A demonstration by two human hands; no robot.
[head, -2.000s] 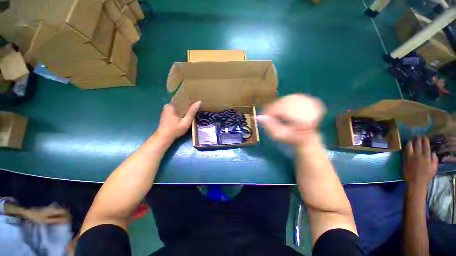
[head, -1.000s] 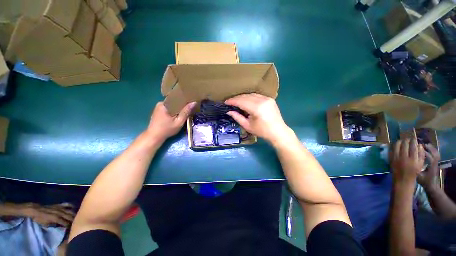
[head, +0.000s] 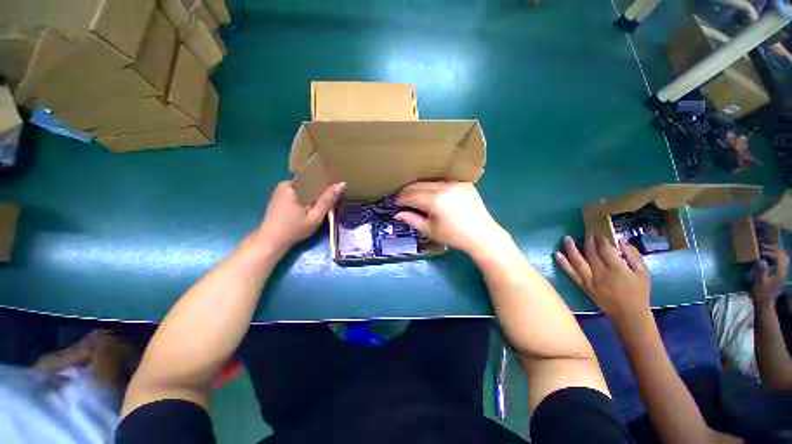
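An open mailer box (head: 391, 258) stands in front of me, its lid (head: 391, 156) upright at the back. Inside lie a black cable bundle (head: 369, 212), a pale flat item (head: 354, 242) at the left and a black block (head: 399, 246) beside it. My left hand (head: 297, 211) grips the box's left side, thumb at the side flap. My right hand (head: 445, 212) reaches in over the right part, its curled fingers on the cable bundle; the fingertips are partly hidden.
A closed mailer box (head: 364, 100) sits behind the lid. Stacked mailer boxes (head: 152, 87) stand at the left. At the right, another person's hand (head: 612, 277) touches a second open box (head: 677, 227). A loose cable pile (head: 708, 139) lies near the rack leg (head: 721, 61).
My right hand has come from beside the box onto the cables, and the cables sit lower than a second ago. The neighbour's hand has moved left onto the second box.
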